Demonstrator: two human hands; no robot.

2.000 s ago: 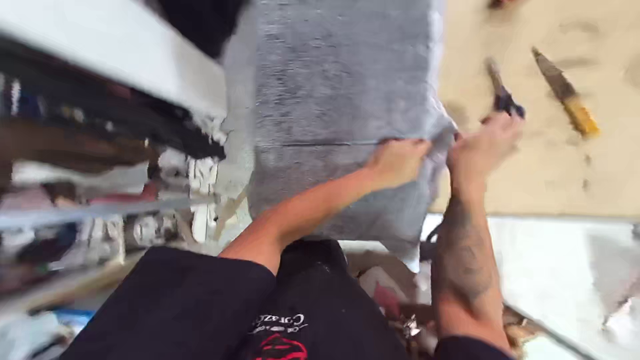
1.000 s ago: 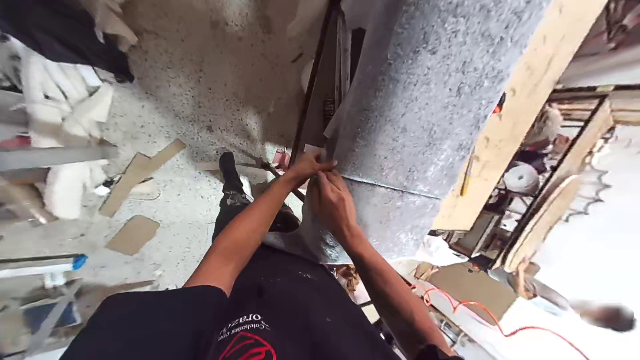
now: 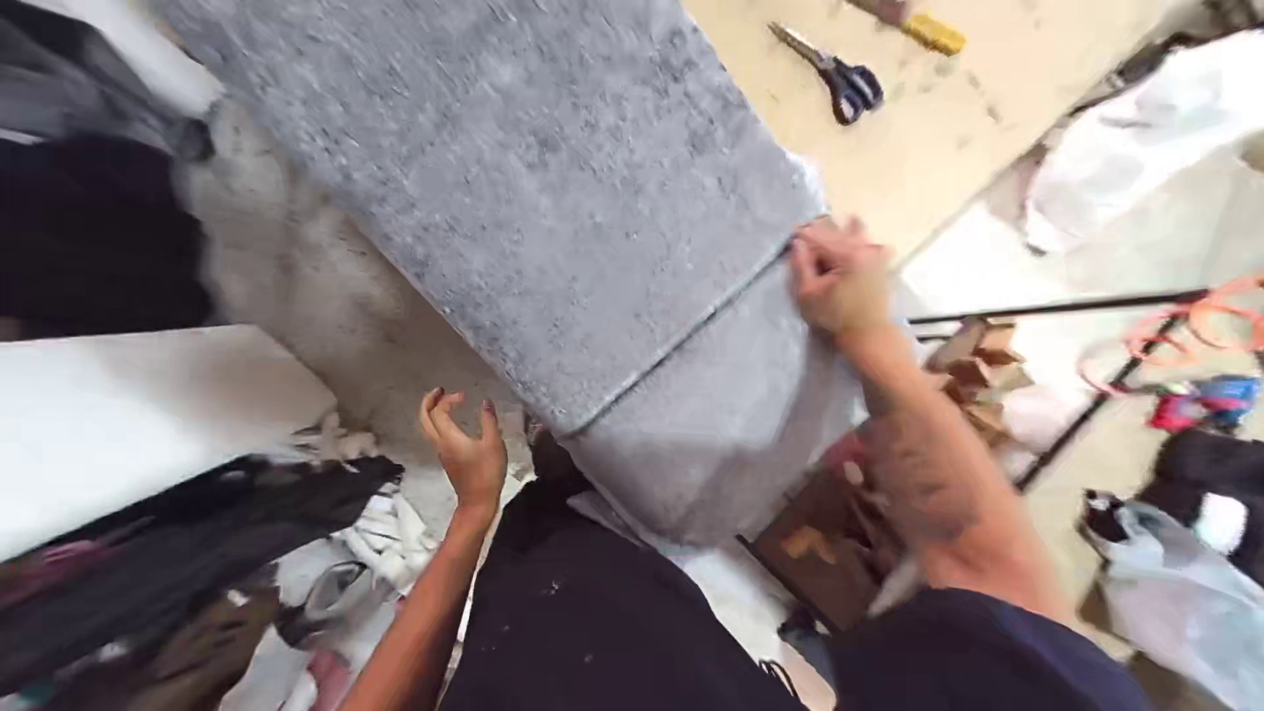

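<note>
A long piece covered in grey fabric (image 3: 533, 188) runs from the upper left towards my body, with a seam (image 3: 691, 331) crossing it. Beyond the seam a fabric flap (image 3: 711, 425) hangs down on my side. My right hand (image 3: 839, 276) pinches the fabric at the seam's right end. My left hand (image 3: 466, 444) is raised off the piece, left of its near corner, fingers apart and holding nothing. Scissors with dark handles (image 3: 839, 79) lie on the pale board surface (image 3: 889, 148) at the upper right, near a tool with a yellow handle (image 3: 933, 33).
A white panel or slab (image 3: 158, 425) juts in from the left above scraps (image 3: 385, 538). At the lower right stands a dark brown box (image 3: 820, 553) with offcuts in it. White plastic sheeting (image 3: 1126, 148) and an orange hose (image 3: 1215, 326) are farther right.
My hands, close together at the seam one second ago, are now far apart: the right at the seam's right end, the left off the fabric. The view has swung strongly.
</note>
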